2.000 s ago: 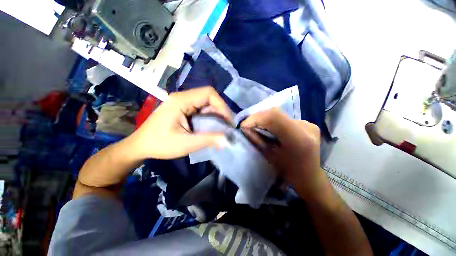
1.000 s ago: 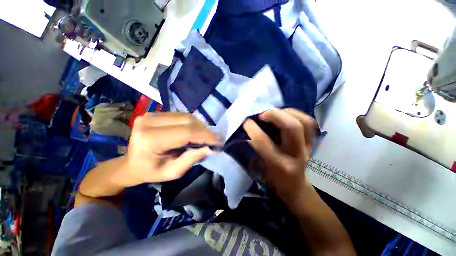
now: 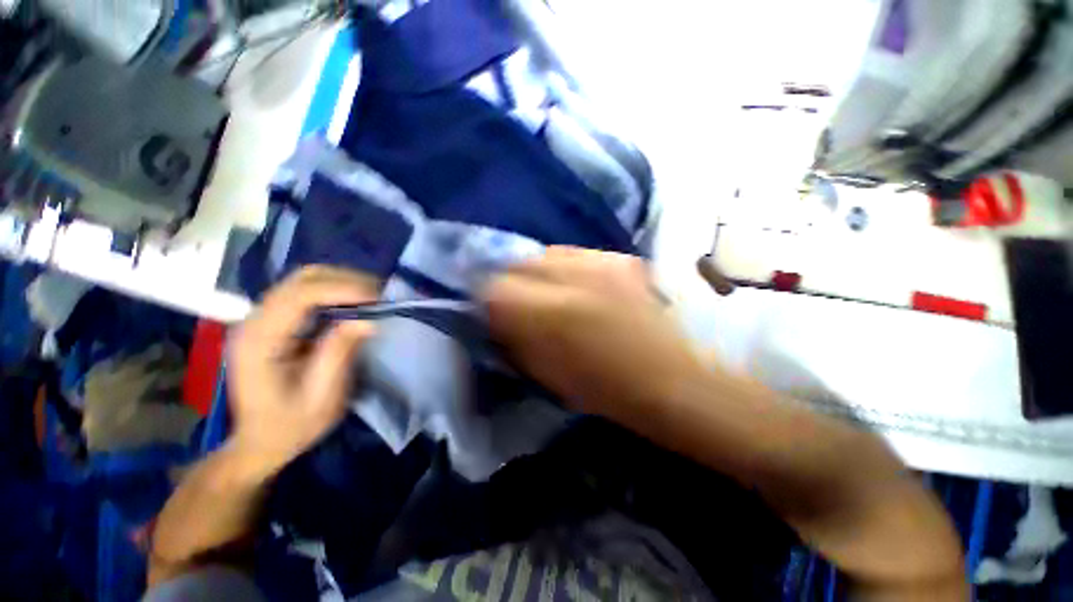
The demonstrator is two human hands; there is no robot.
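Observation:
The navy and light blue-grey garment lies over the table's edge and on my lap. A navy patch shows on its pale part. My left hand pinches a dark edge of the garment between thumb and fingers. My right hand holds the other end of that edge, blurred, its fingertips hidden from view. The edge is stretched roughly level between my hands. Pale fabric hangs below it.
The sewing machine head stands at the upper right, with its bed below. Red-handled scissors and a black phone lie at the right. Another machine is at the left. Printed scale marks run along the table's front.
The view has swung to the right, bringing the scissors and phone in. My hands still hold the garment, and the edge between them is now drawn out straight.

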